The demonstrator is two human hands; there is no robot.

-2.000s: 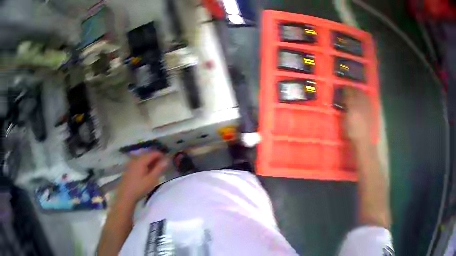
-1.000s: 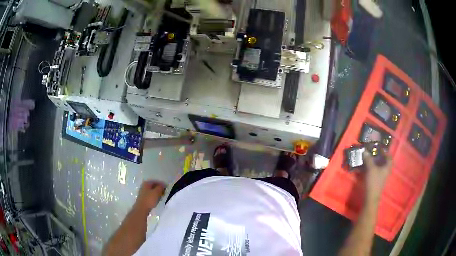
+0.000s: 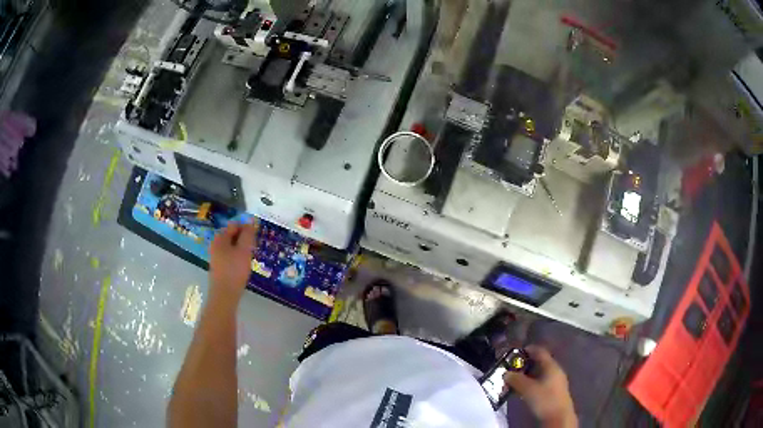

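Note:
My right hand is at the lower right, beside my body, and holds a black device housing with a pale centre and a yellow-gold spot. My left hand is raised in front of the left machine, over the blue patterned mat. Its fingers are close together, and I cannot tell if anything is between them. The red-orange parts tray lies at the right edge with several dark housings in its pockets.
The left machine carries a housing in a fixture. The right machine has two fixtures with housings, a blue-lit display and an emergency stop at its corner. A white ring lies on its left side.
The view has turned left, so the left machine is nearer and the tray is at the right edge. My right hand has left the tray with a housing. My left hand has moved up.

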